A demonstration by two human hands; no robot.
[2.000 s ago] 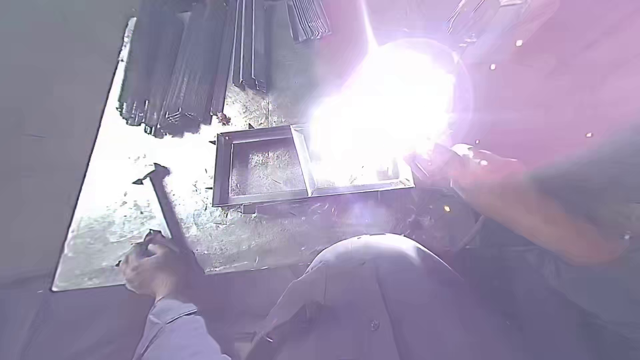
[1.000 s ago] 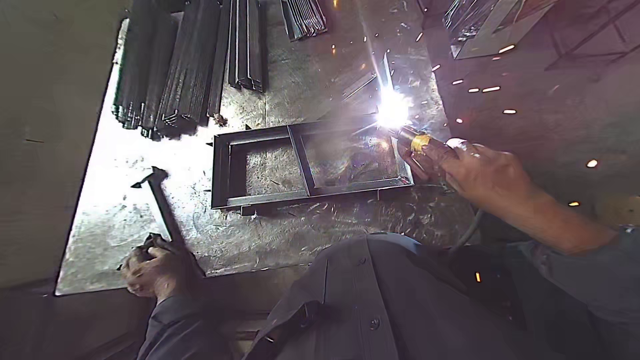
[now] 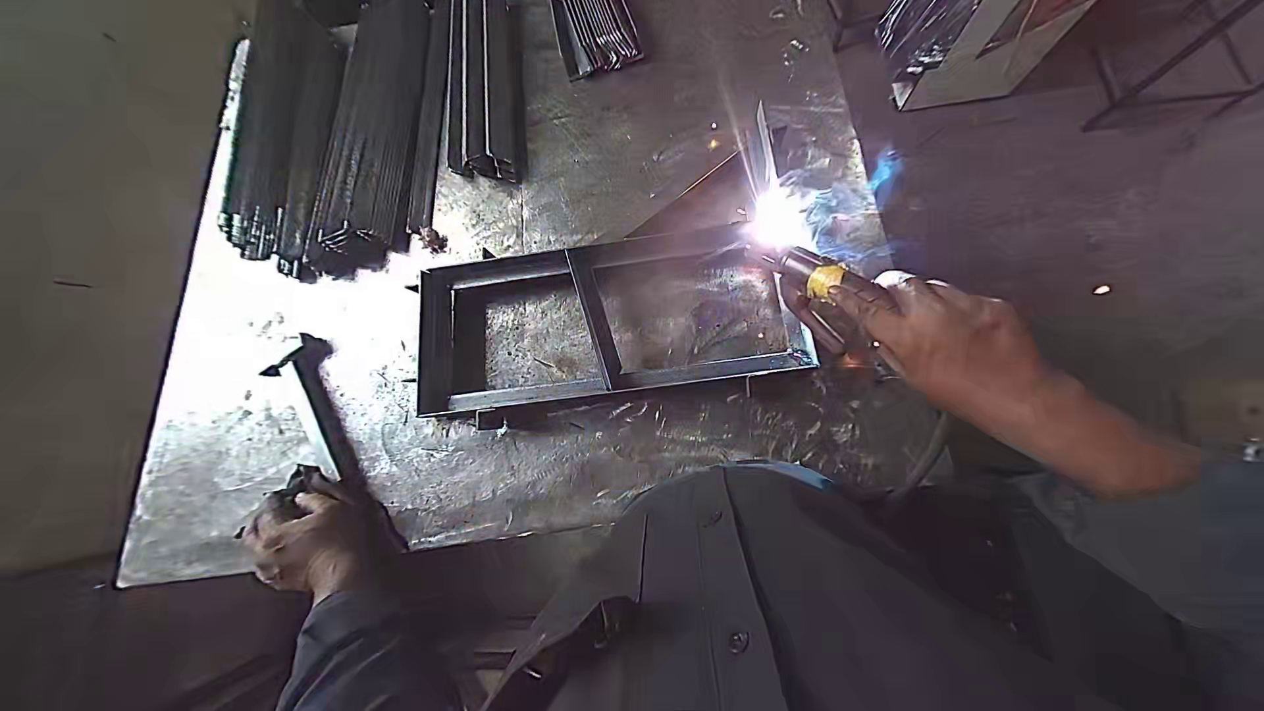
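A rectangular steel frame with one crossbar (image 3: 594, 318) lies flat on the metal table. At its upper right corner a bright welding arc (image 3: 780, 219) burns at the tip of a welding torch with a yellow band (image 3: 826, 280). My right hand (image 3: 953, 331) is closed around the torch. Near the table's lower left edge, my left hand (image 3: 306, 538) grips a dark object (image 3: 304, 481) whose kind I cannot tell. A metal bar with a pointed crosspiece (image 3: 318, 410) extends up from beside that hand; whether it is joined to the dark object is unclear.
Bundles of dark steel profiles (image 3: 365, 138) lie on the table (image 3: 592, 474) at the upper left, with more bars (image 3: 484, 89) beside them and a smaller stack (image 3: 595, 35) at the top. Beyond the right edge stand a box-like object (image 3: 973, 59) and a thin metal stand (image 3: 1165, 89).
The large white glare over the frame's right part has shrunk to a small arc at the corner, so the torch and frame now show. Both hands remain in nearly the same places.
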